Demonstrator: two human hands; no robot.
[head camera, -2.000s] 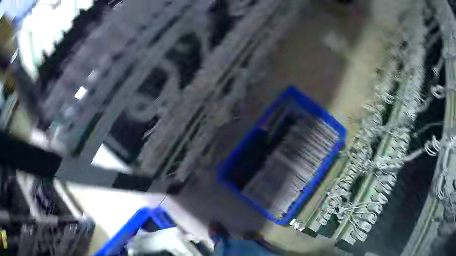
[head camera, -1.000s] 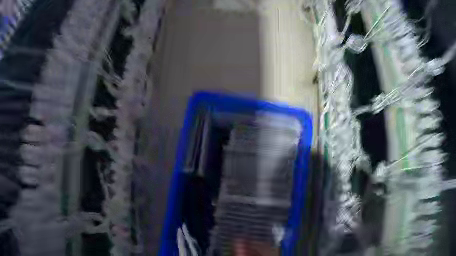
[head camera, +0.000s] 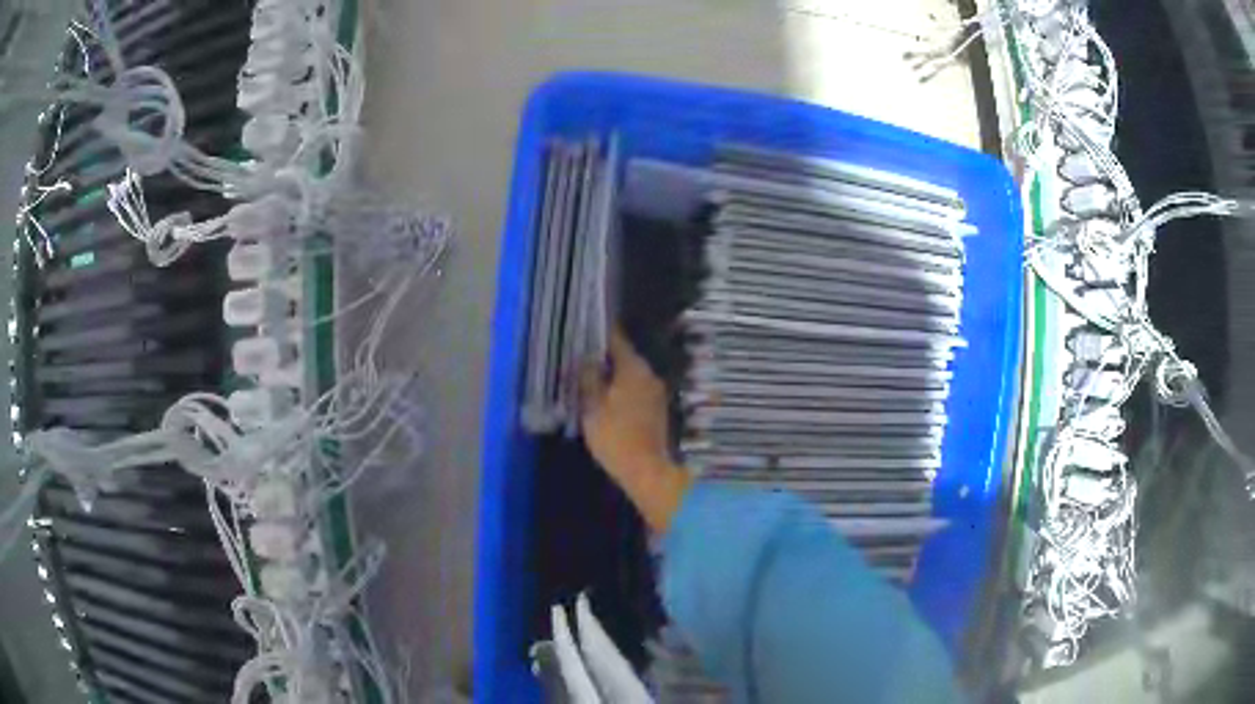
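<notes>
A blue crate (head camera: 1012, 303) stands in front of me. A long row of tablets (head camera: 826, 330) stands on edge in its right part. A smaller group of tablets (head camera: 558, 275) stands along its left wall, turned lengthwise. My right hand (head camera: 626, 413), bare below a blue sleeve, is at the near end of this group, its fingers on the rightmost tablet; the fingertips are partly hidden. Two white-edged slabs (head camera: 592, 660) stick up at the bottom edge, cut off; what holds them is not visible. My left hand is not in view.
Racks flank the crate on both sides, with white adapters (head camera: 255, 358) and looped cables (head camera: 172, 433) at left, and more cables (head camera: 1101, 275) close to the crate's right wall. Dark racked slabs (head camera: 131, 358) stand at far left. Pale floor (head camera: 441, 138) shows beyond the crate.
The view has turned and come closer to the crate, which now looks larger and sharper. My right hand and blue sleeve have reached in to the left group of tablets.
</notes>
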